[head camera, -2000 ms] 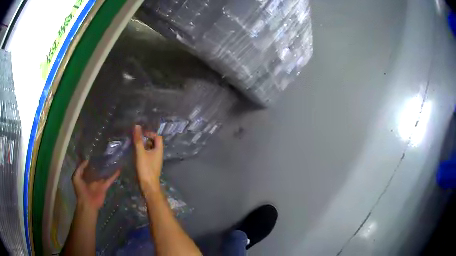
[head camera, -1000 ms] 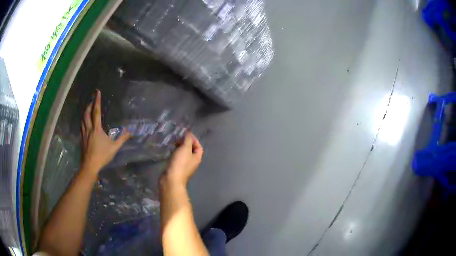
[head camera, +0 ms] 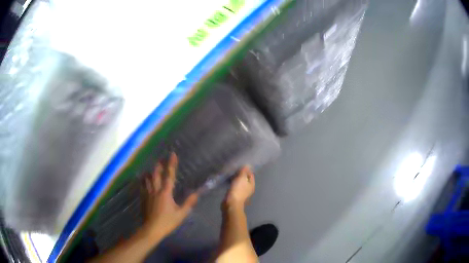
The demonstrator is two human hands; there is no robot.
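Note:
A grey, shiny wrapped tray stack [head camera: 221, 138] lies low beside the bench edge, partly hidden under it. The picture is blurred. My left hand [head camera: 167, 198] is at its near left side, fingers spread, and seems to touch it. My right hand [head camera: 240, 187] is at its near right corner with curled fingers that seem to grip the edge or film; the fingertips are hidden.
A larger wrapped stack [head camera: 313, 67] stands on the floor beyond. The white bench [head camera: 149, 46] has a blue-taped edge, green writing and a blurred clear tray stack [head camera: 61, 144]. A shoe [head camera: 264, 239] is near my right hand; a blue stool [head camera: 450, 221] is at right.
The view has shifted, showing more of the bench top. The near stack now shows a smoother, more complete face. My hands stay at its near side, with the right hand's fingers still curled.

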